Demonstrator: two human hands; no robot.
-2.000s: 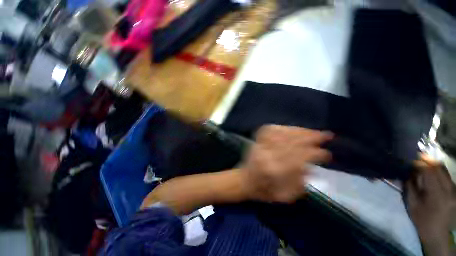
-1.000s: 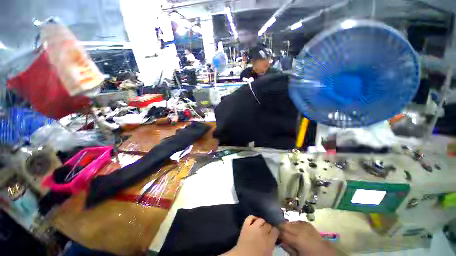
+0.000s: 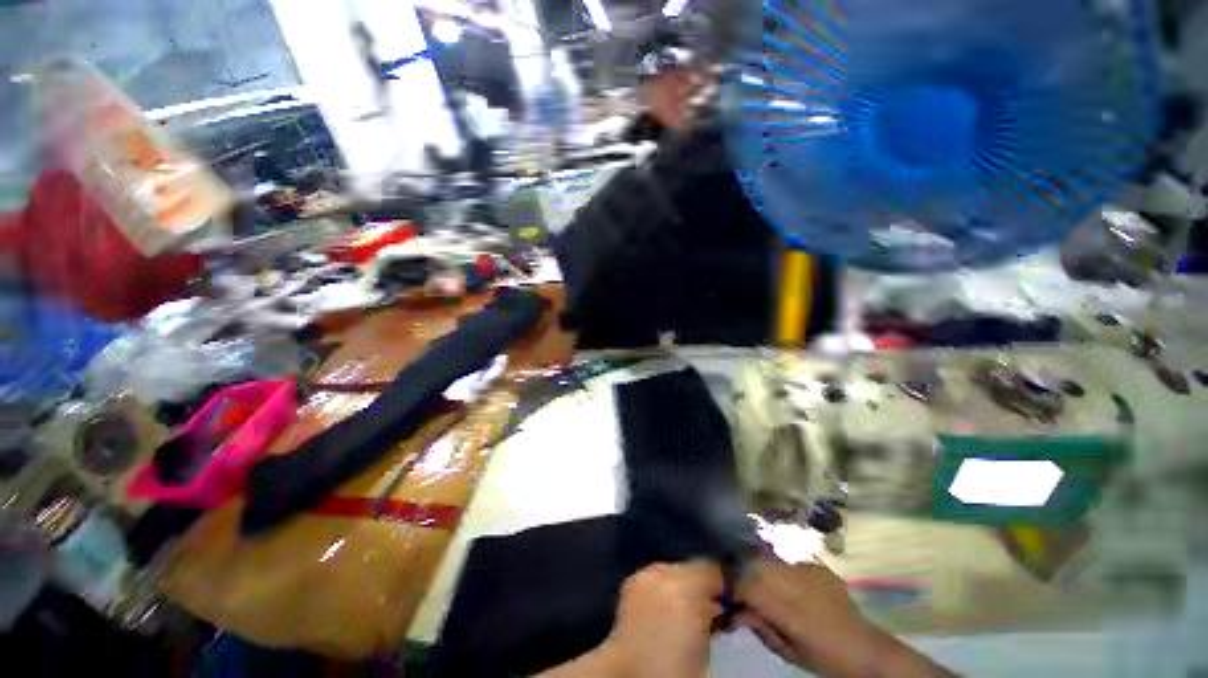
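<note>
A black garment piece (image 3: 543,589) lies on the white sewing table (image 3: 563,464), with one part reaching back beside the machine head. My left hand (image 3: 669,613) and my right hand (image 3: 802,612) are close together at the bottom centre, fingers closed on the cloth's edge. The pinched edge is mostly hidden by my fingers. The cloth is left of and in front of the cream sewing machine (image 3: 874,464), which is blurred. I cannot tell whether the cloth is under the presser foot.
A long dark strip (image 3: 398,404) lies on the brown plastic-covered surface (image 3: 292,583) at the left, near a pink basket (image 3: 219,444). A blue fan (image 3: 934,126) and a large black heap (image 3: 682,258) stand behind. A green control panel (image 3: 947,480) is at right. A person (image 3: 666,93) is beyond.
My hands, blurred and apart two seconds ago, have come together on the cloth's edge. Since one second ago, the view has tilted down slightly and the hands have changed little.
</note>
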